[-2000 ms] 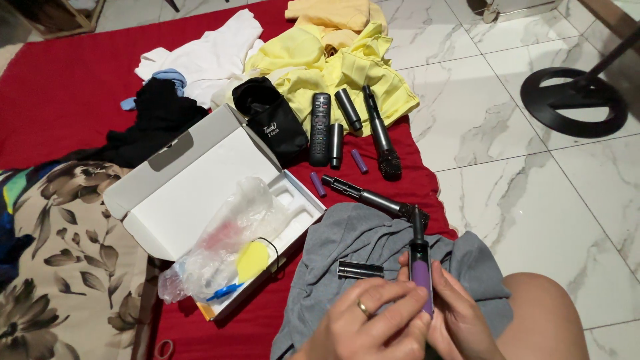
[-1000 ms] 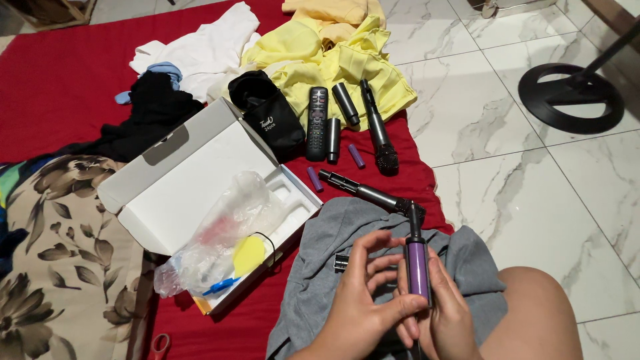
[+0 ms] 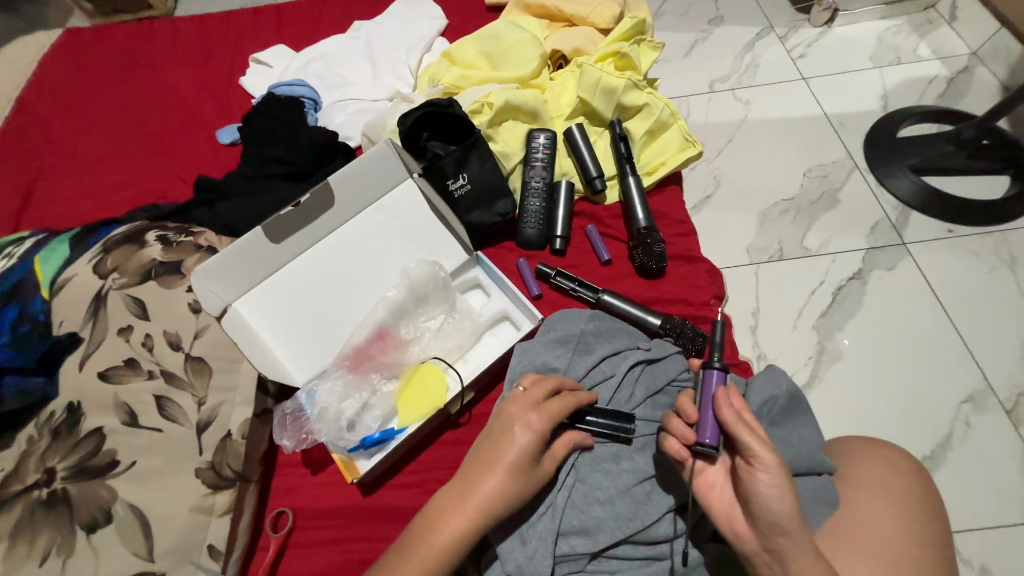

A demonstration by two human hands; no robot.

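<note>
My right hand (image 3: 732, 448) holds a black stick-like device with a purple battery cell (image 3: 709, 408) in it, a thin metal tip at the top and a thin antenna or wire hanging below. The fingers of my left hand (image 3: 532, 436) are on a glossy black half-round cover (image 3: 604, 422) lying on the grey cloth (image 3: 584, 488). Just above the cloth lies a microphone (image 3: 620, 310) with its handle uncovered; another microphone (image 3: 636, 200) lies further up. Two purple cells (image 3: 598, 244) (image 3: 529, 278) lie near them.
Left of the cloth stands an open white box (image 3: 336, 264) holding a plastic bag (image 3: 376, 352). Beyond are a remote control (image 3: 536, 188), black sleeves (image 3: 584, 158), a black pouch (image 3: 468, 180) and yellow clothes (image 3: 512, 64). Scissors (image 3: 276, 540) lie at lower left; a round black stand base (image 3: 896, 168) is at right.
My left hand has left the purple-cell device and moved left to the black cover on the cloth. My right hand still holds the device, now tilted with its purple side showing.
</note>
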